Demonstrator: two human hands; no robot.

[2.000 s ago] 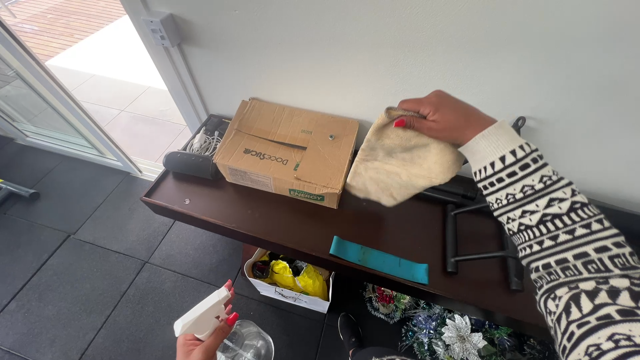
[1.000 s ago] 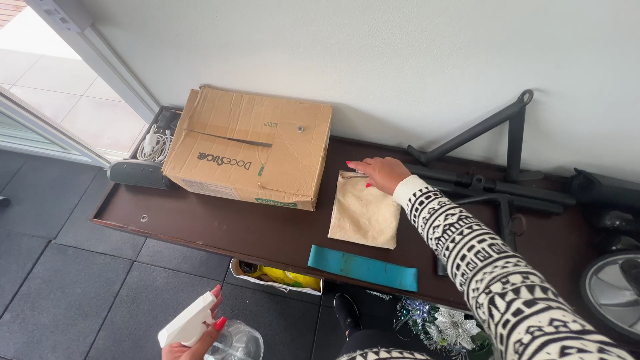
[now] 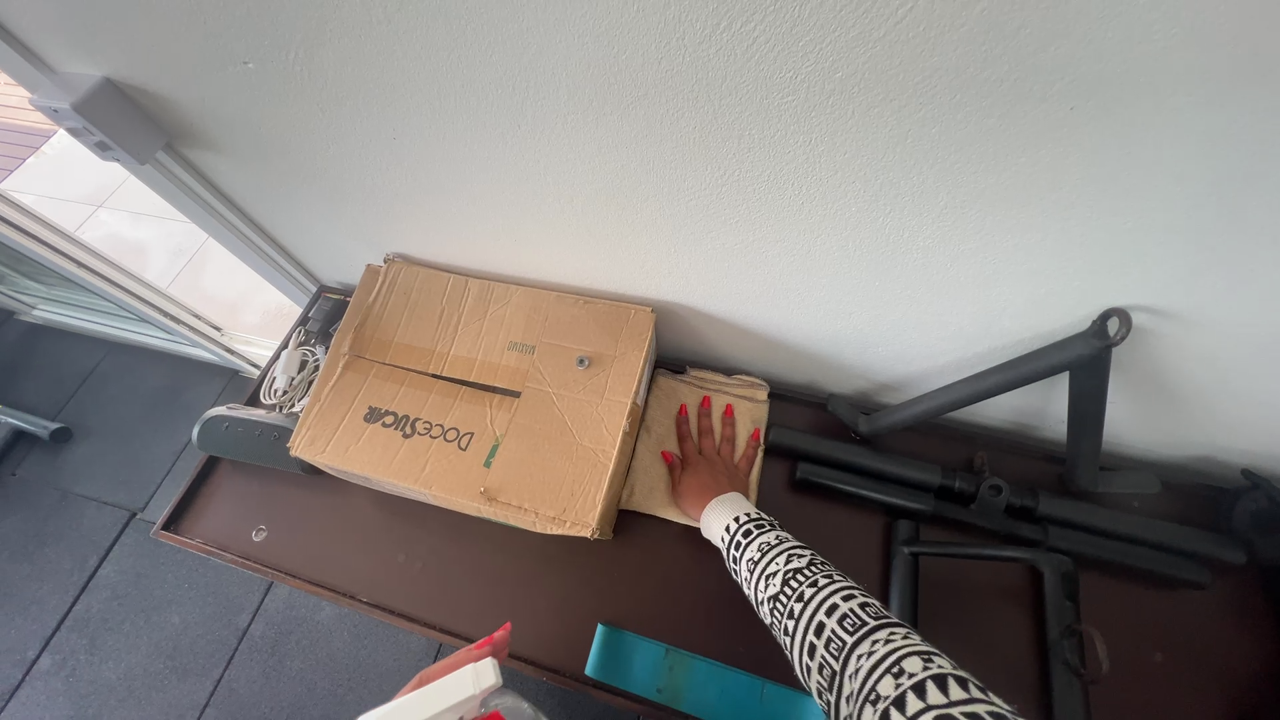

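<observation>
My right hand (image 3: 708,475) lies flat with fingers spread on a folded beige cloth (image 3: 655,455), which rests on the dark brown tabletop (image 3: 480,565) against the right side of a cardboard box (image 3: 480,395). At the bottom edge, my left hand (image 3: 465,665) holds a spray bottle (image 3: 445,695) by its white trigger head; much of the hand and bottle is cut off by the frame. A teal resistance band (image 3: 700,685) lies near the table's front edge, between my two hands.
Black metal cable-machine handles (image 3: 1000,500) lie to the right. Behind the box's left side are coiled white cables (image 3: 295,370) and a dark portable speaker (image 3: 250,435). The white wall (image 3: 760,180) runs along the back. Dark rubber floor tiles (image 3: 150,620) lie in front, at left.
The cloth, held up in my right hand two seconds ago, now lies folded on the table beside the box, my palm on it. My left hand still holds the spray bottle. The view has shifted.
</observation>
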